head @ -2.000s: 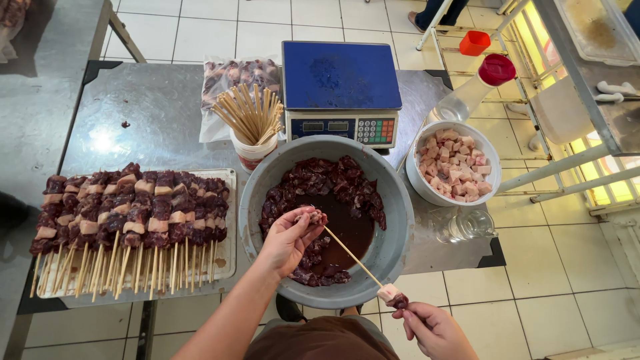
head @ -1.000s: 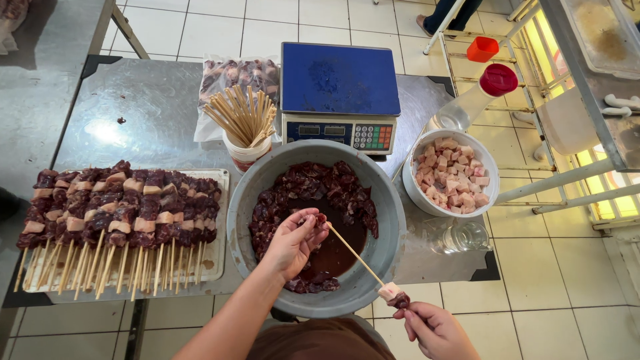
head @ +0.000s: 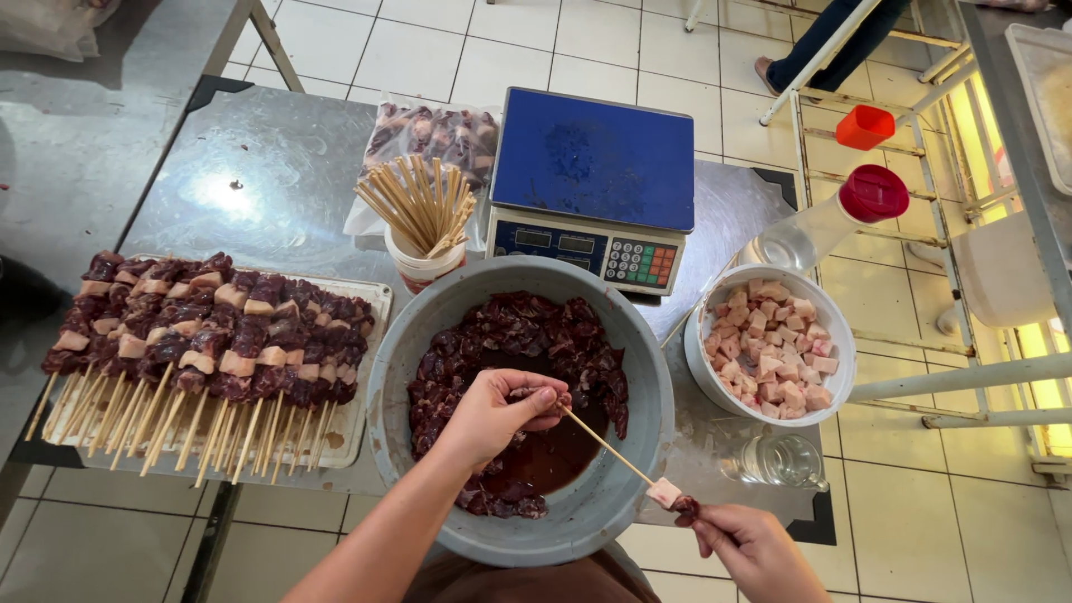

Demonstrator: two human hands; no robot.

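My left hand (head: 507,414), over the grey plastic basin (head: 653,368), pinches a small piece of dark meat at one end of a wooden skewer (head: 607,444). Toward the other end the skewer carries a pale fat cube (head: 664,493) and a piece of dark meat (head: 687,507), which the fingertips of my right hand (head: 737,536) hold beyond the basin's lower right rim. Dark raw meat (head: 519,322) lies in reddish liquid in the basin. At right stands a white tub (head: 843,368) of fat cubes (head: 770,343). Loaded meat skewers (head: 226,335) are piled on a white tray (head: 377,335) at left.
Behind the basin are a digital scale (head: 595,159), a tub of bare skewers (head: 423,209) and a plastic bag of meat (head: 435,138). A red-lidded clear pitcher (head: 796,230) and a glass mug (head: 779,461) flank the white tub. A person's legs (head: 837,50) show beyond a metal rack (head: 930,209).
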